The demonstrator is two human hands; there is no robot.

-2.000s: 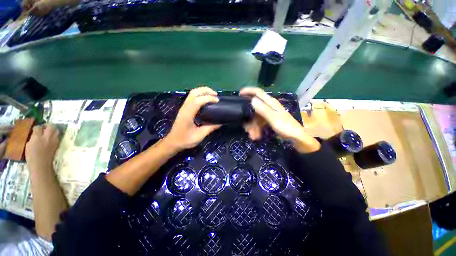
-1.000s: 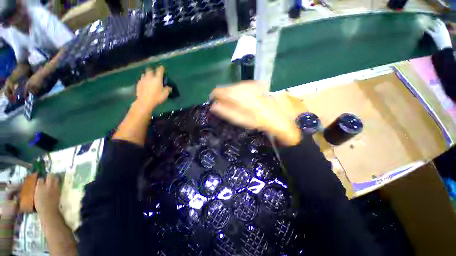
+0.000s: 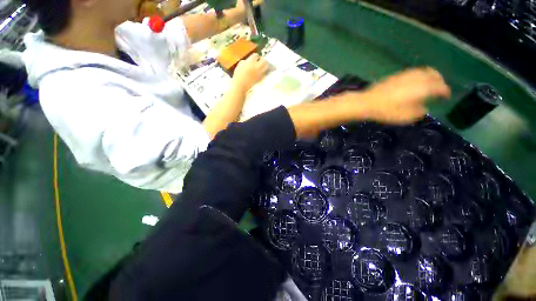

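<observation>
My left hand (image 3: 408,97) is blurred and reaches over the far edge of the black blister tray (image 3: 405,182). It looks empty, with fingers apart. A black cylinder (image 3: 470,109) lies tilted on the green conveyor belt just beyond my fingertips, not touching them. The tray's round pockets that show look empty. My right hand is not recognisable in the picture; a blurred tan patch is cut off at the lower right edge.
A person in a white top (image 3: 111,111) works close at left, with a hand beside an orange-brown block (image 3: 237,54) on newspaper bench covering (image 3: 288,85). A blue-topped cylinder (image 3: 295,32) stands on the belt (image 3: 376,41). Black trays lie across it.
The view has swung left, bringing the neighbour into view. The cylinder held between both my hands two seconds ago is no longer held. My left hand is now next to a cylinder on the belt.
</observation>
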